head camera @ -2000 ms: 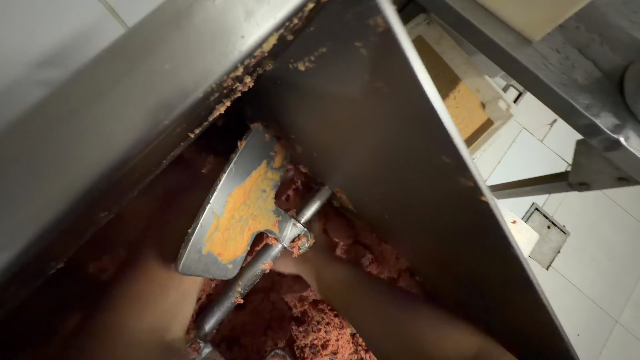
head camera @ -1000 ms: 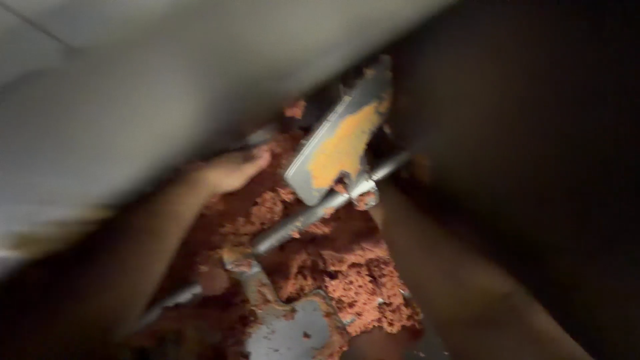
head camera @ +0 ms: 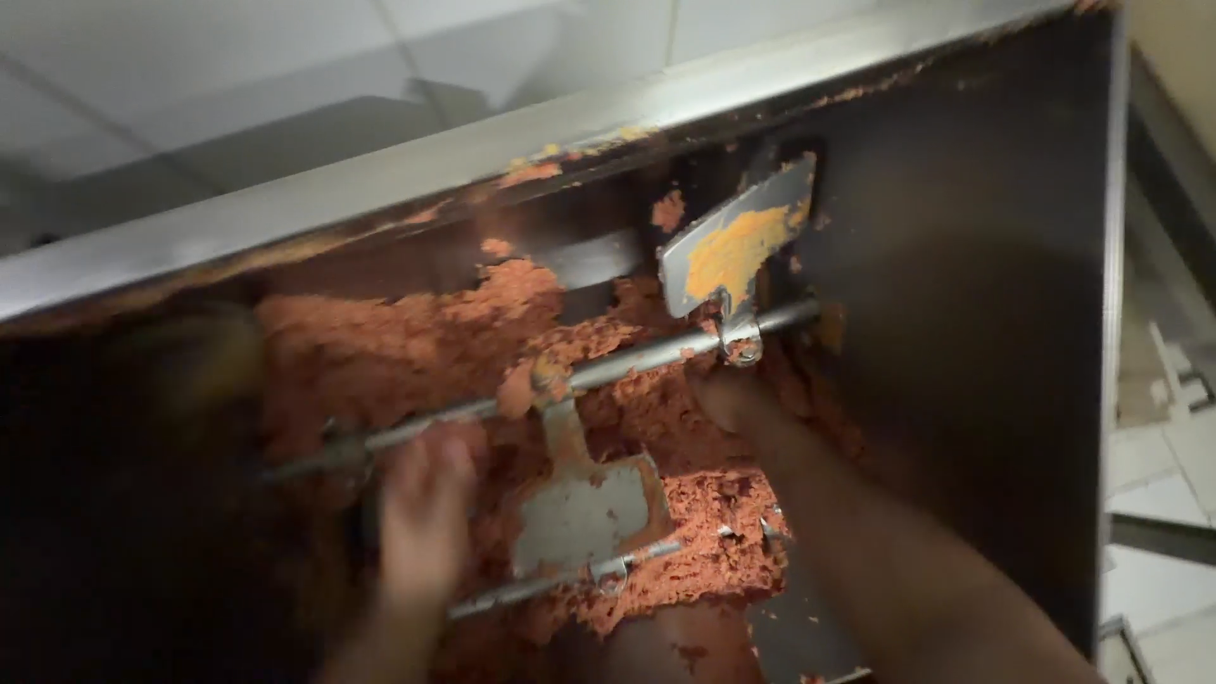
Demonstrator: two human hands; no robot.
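Both of my bare hands reach down into a deep steel mixer trough holding crumbly red-orange ground mixture (head camera: 408,342). My left hand (head camera: 432,484), blurred, is just below the metal mixing shaft (head camera: 646,356); whether it holds anything cannot be made out. My right hand (head camera: 727,394) is below the shaft's right part, near the collar of a mixing paddle (head camera: 741,247) smeared with orange paste; its fingers are largely hidden in shadow and mixture. A second flat paddle (head camera: 584,513) hangs from the shaft between my hands. Below it runs another metal rod (head camera: 522,589).
The trough's steel rim (head camera: 608,123) crosses the top, with bits of mixture stuck along it. Its tall right wall (head camera: 969,285) stands beside my right arm. White wall tiles (head camera: 237,57) lie beyond the rim, and floor tiles (head camera: 1159,579) show at the lower right.
The view has swung and now takes in more of the trough. My left hand, near the far wall one second ago, is now nearer, below the shaft. The right hand stays near the smeared paddle.
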